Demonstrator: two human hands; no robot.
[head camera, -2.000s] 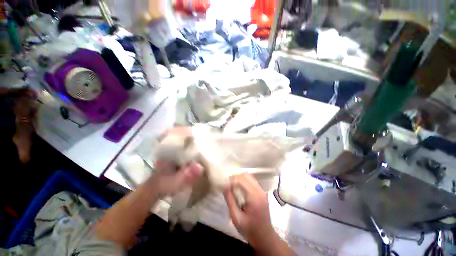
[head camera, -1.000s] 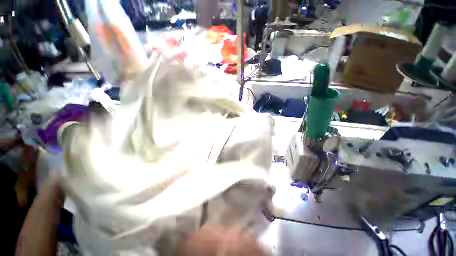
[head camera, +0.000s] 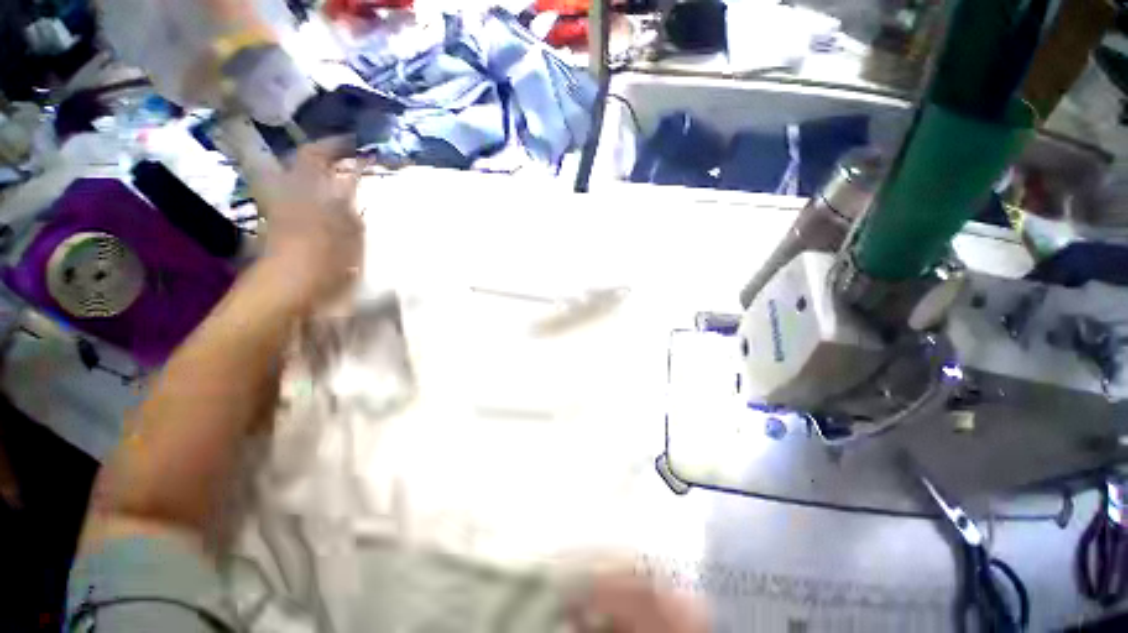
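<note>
Crumpled beige cloth (head camera: 353, 451) lies left of the sewing machine and runs to the bottom edge. A greyer part (head camera: 433, 600) lies near the front. My left hand (head camera: 319, 229) is blurred, at the cloth's far left end; its grip is unclear. My right hand (head camera: 637, 603) is blurred and cut off by the bottom edge, beside the greyer cloth; its grip is unclear. A glaring pale area with faint lines lies between the cloth and the machine; cloth and table cannot be told apart there. The machine head (head camera: 804, 334) stands right, touched by neither hand.
Black-handled shears (head camera: 971, 544) and dark-red-handled scissors (head camera: 1105, 544) lie at the right front. A purple speaker (head camera: 124, 266) stands at the left. A green thread cone (head camera: 940, 198) rises above the machine head. Blue-grey cloth (head camera: 495, 93) is piled behind; printed marks (head camera: 792, 587) run along the front.
The beige cloth, bunched between both hands and then lifted high and wide, is now down at the left. My left hand has moved far forward; my right is low at the bottom edge.
</note>
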